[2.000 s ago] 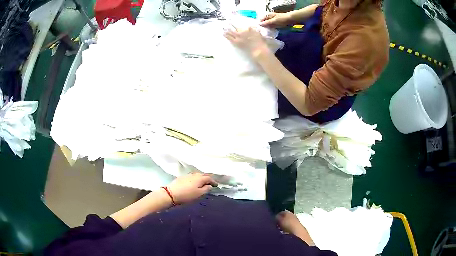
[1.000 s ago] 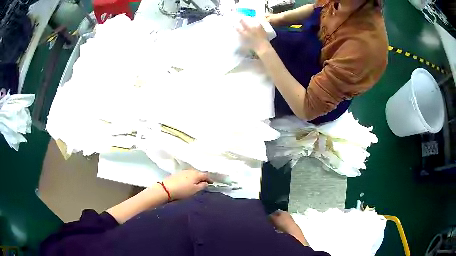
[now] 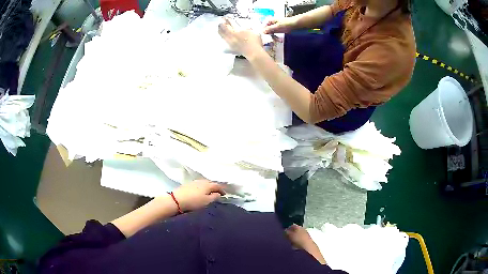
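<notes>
My left hand (image 3: pixel 198 195), with a red cord at the wrist, rests at the near edge of the white work table (image 3: pixel 131 176). Its fingertips are by a narrow greyish fabric strip (image 3: pixel 238 196); whether they grip it I cannot tell. A wide heap of white cut fabric pieces (image 3: pixel 176 107) covers the table beyond the hand, with thin yellow-brown pieces (image 3: pixel 188 140) between layers. My right hand (image 3: pixel 298 237) is low beside my body, beside white fabric, partly hidden; its fingers are not clear.
A co-worker (image 3: pixel 369 64) handles white fabric at the far right of the table. A tied white bundle (image 3: pixel 342 152) lies on a grey board (image 3: pixel 336 200). A yellow trolley frame (image 3: pixel 422 251), white bucket (image 3: pixel 441 115), brown cardboard (image 3: pixel 80 195) and red stool (image 3: pixel 122 6) stand around.
The co-worker's near hand has moved left over the fabric at the far end. The view has shifted slightly. My hands have stayed in about the same place.
</notes>
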